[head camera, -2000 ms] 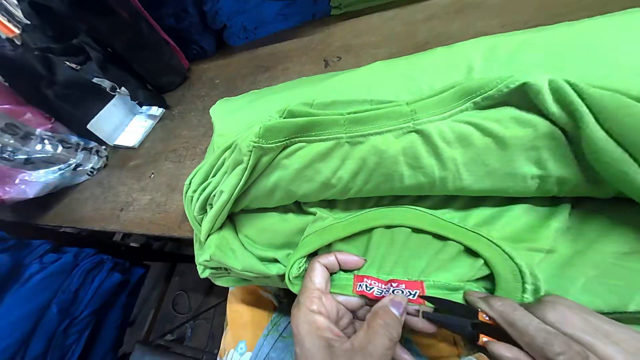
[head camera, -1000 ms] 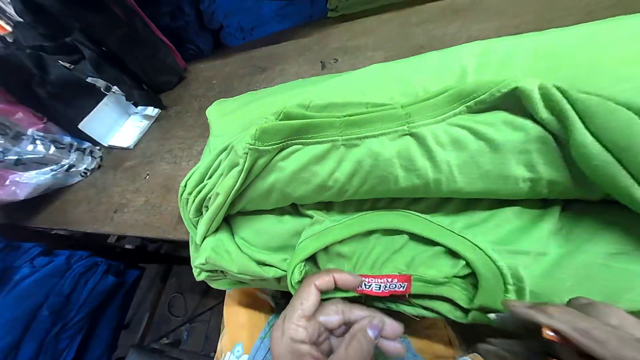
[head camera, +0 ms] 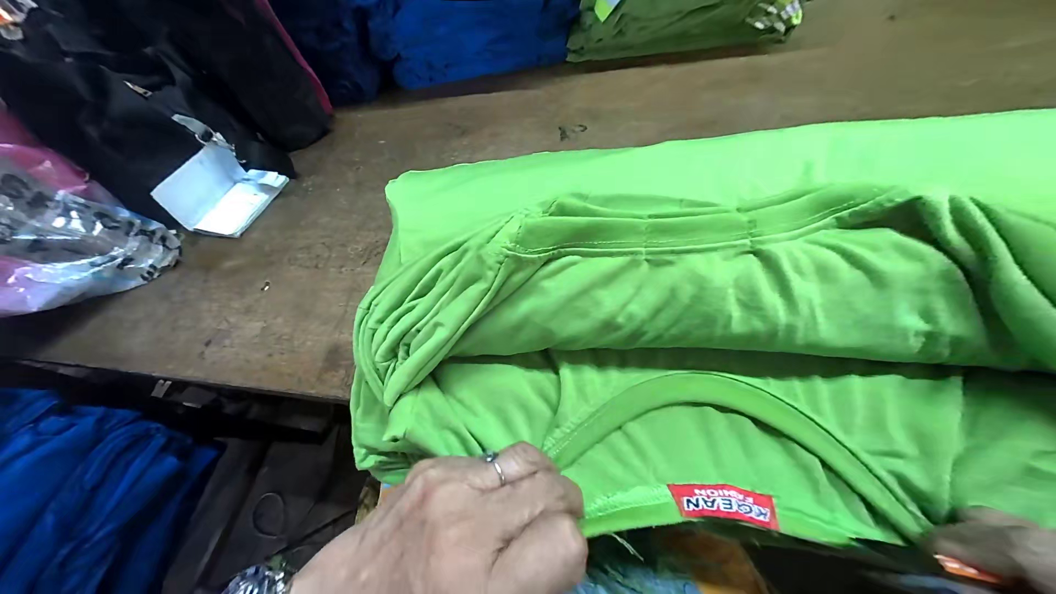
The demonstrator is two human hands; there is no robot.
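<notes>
Light green knit shirts (head camera: 701, 305) lie in a stack across the wooden table, the nearest with its ribbed neckline at the front edge. A red neck label (head camera: 723, 505) bearing writing is sewn inside that neckline. My left hand (head camera: 478, 520), with a ring on one finger, is closed on the collar to the left of the label. My right hand (head camera: 994, 544) is blurred at the lower right, at the collar's other end. An orange-handled tool (head camera: 965, 569) shows in it; its dark part is blurred, and the fingers are partly out of frame.
Black bags (head camera: 165, 91) and an open white booklet (head camera: 219, 194) are at the upper left of the wooden table (head camera: 280, 313), beside a clear and pink plastic bag (head camera: 74, 231). Blue cloth (head camera: 82, 487) is below the table edge. Blue bundles (head camera: 478, 41) and a green bundle (head camera: 685, 29) lie behind.
My left hand has turned knuckles up and closed on the collar; before, its fingers were beside the label. Two seconds ago the tool's dark part was near the label; my right hand has since moved right.
</notes>
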